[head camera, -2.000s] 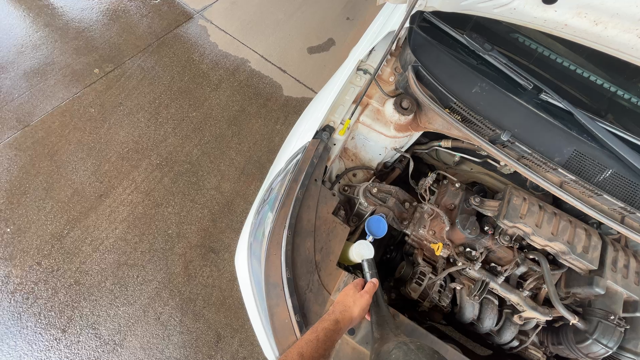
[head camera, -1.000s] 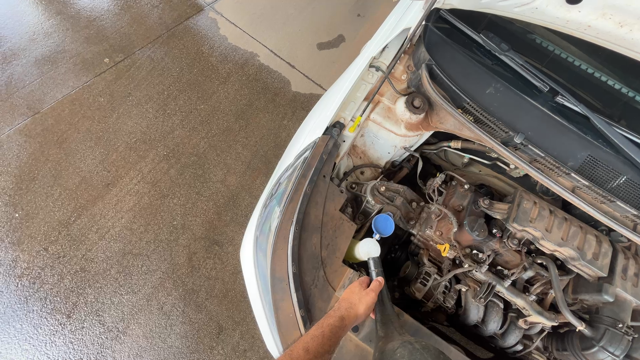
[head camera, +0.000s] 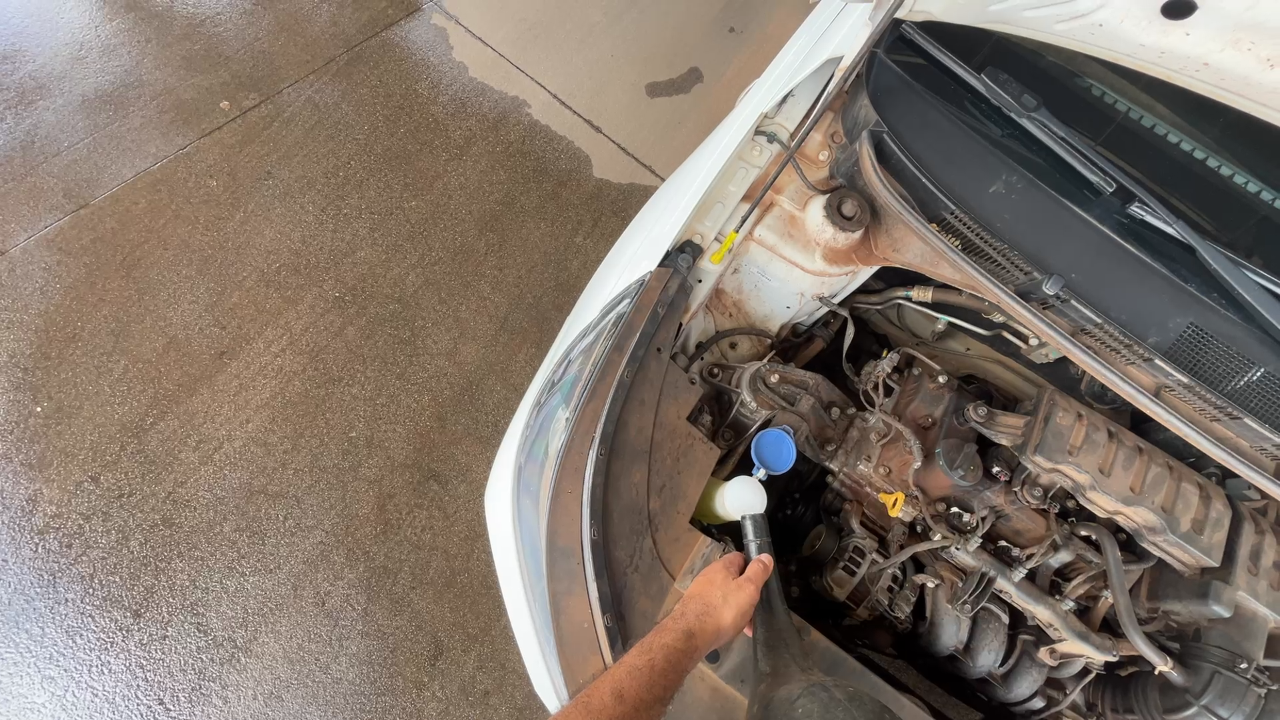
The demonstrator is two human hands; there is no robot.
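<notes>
My left hand grips the neck of a black plastic spouted container near the bottom of the head view. The spout's tip lies at the white filler opening of a washer fluid reservoir; whether liquid flows cannot be told. Just above it, the blue reservoir cap stands flipped up. Part of the yellowish reservoir body shows left of the opening. The container's wide body runs out of the bottom edge. My right hand is not in view.
The dusty engine with its yellow dipstick handle is right of the opening. A headlight and white fender border the bay at left. A hood prop rod rises above. Partly wet concrete floor lies beside the car.
My hand keeps its hold on the container's neck, with the spout still at the reservoir opening. The view has shifted slightly.
</notes>
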